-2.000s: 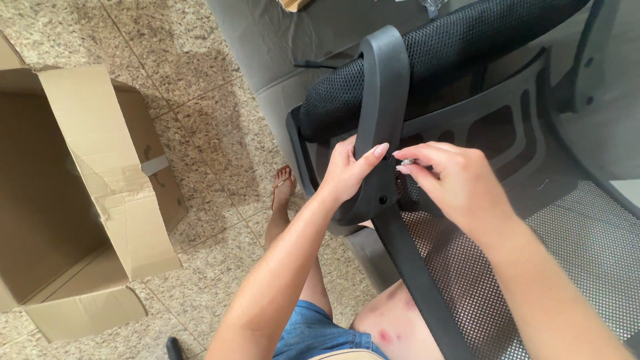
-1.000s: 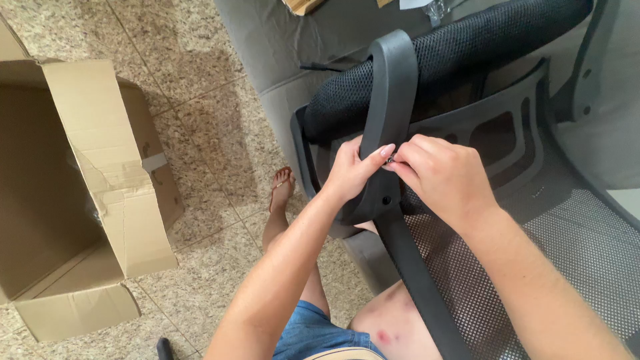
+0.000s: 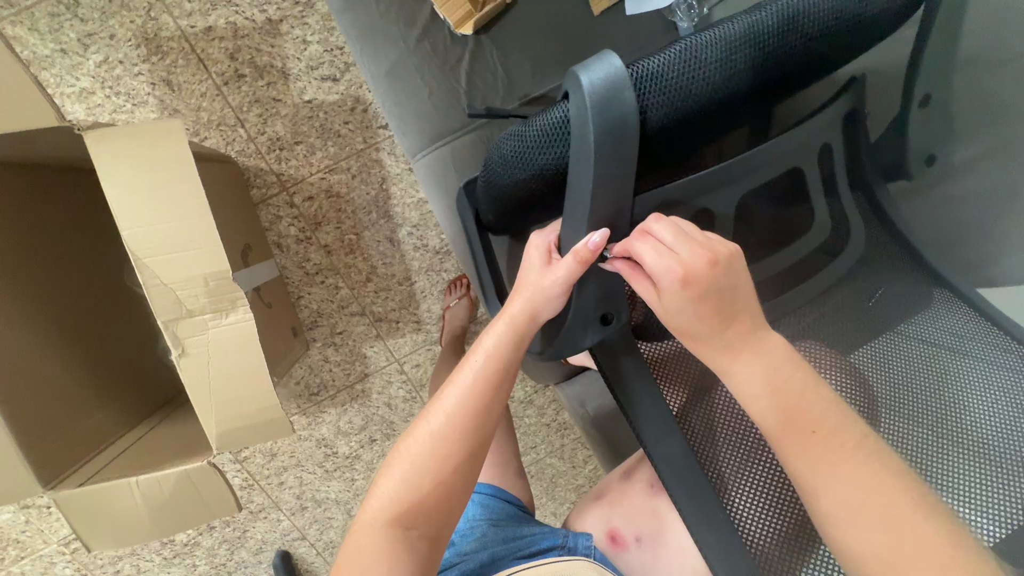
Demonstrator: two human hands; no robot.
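Observation:
My left hand (image 3: 554, 272) grips the black plastic armrest (image 3: 602, 152) of an office chair, its thumb lying across the front. My right hand (image 3: 690, 284) pinches a small metal bolt (image 3: 608, 254) between thumb and fingertips at the armrest's edge, close to my left thumb. How far the bolt sits in a hole cannot be seen. Below it, an open screw hole (image 3: 607, 318) shows near the armrest's lower end. The armrest lies against the chair's black frame bar (image 3: 668, 448), beside the mesh backrest (image 3: 928, 392) and the padded mesh seat edge (image 3: 752, 60).
An open cardboard box (image 3: 192, 288) stands on the tiled floor at the left. The chair parts rest on a grey sofa (image 3: 424, 88). Clear plastic wrap (image 3: 686, 14) and a cardboard piece (image 3: 468, 12) lie at the top. A second armrest (image 3: 920, 104) is at the upper right.
My right fingertips have stayed at the same spot on the armrest; the right hand has turned slightly around the bolt. My left hand keeps its hold.

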